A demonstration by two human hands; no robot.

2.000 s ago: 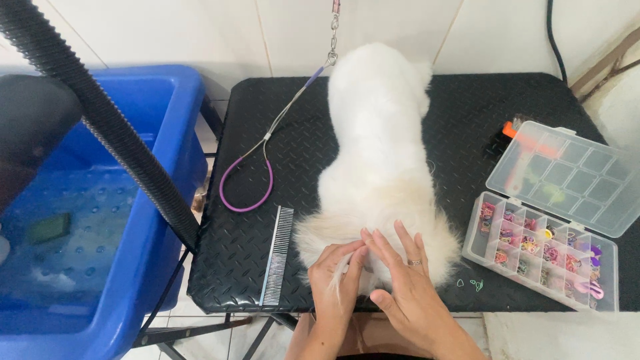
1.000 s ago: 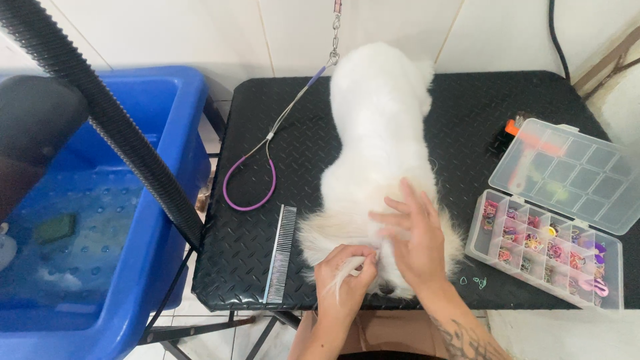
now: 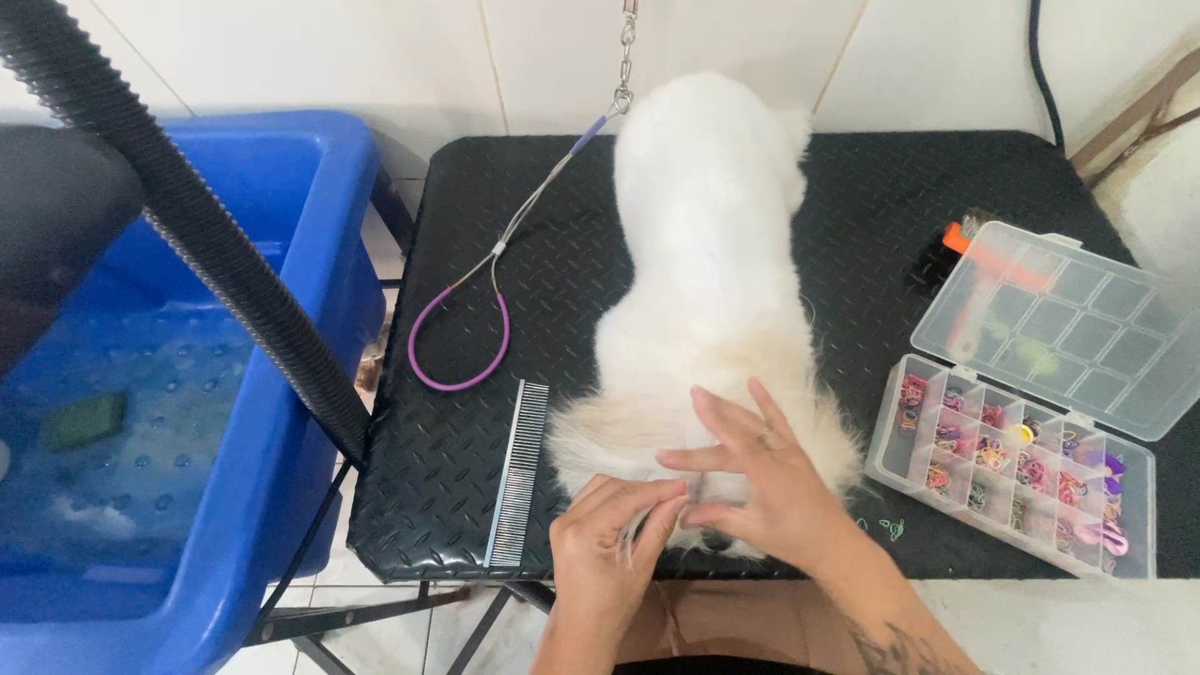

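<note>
A white dog (image 3: pixel 708 253) with longer cream fur on its ears lies on the black textured grooming table (image 3: pixel 553 272), its head toward me. My left hand (image 3: pixel 619 534) pinches a thin lock of the dog's head hair between thumb and fingertips. Just right of it, over the top of the head, is my right hand (image 3: pixel 759 469), fingers spread and thumb near the lock; whether it holds a small band cannot be told. A metal grooming comb (image 3: pixel 518 473) lies left of the dog's head. The dog's dark nose shows below my right hand.
At right lies an open clear plastic organizer (image 3: pixel 1012 469) of colored elastics, with an orange-headed brush (image 3: pixel 1003 262) partly behind its lid. A purple grooming loop (image 3: pixel 459 384) hangs from a chain. Left stand a black ribbed post (image 3: pixel 225 262) and a blue tub (image 3: pixel 328 216) with water and a green sponge (image 3: pixel 84 419).
My right hand has come down from above the head to beside my left fingertips. My left hand still pinches the hair.
</note>
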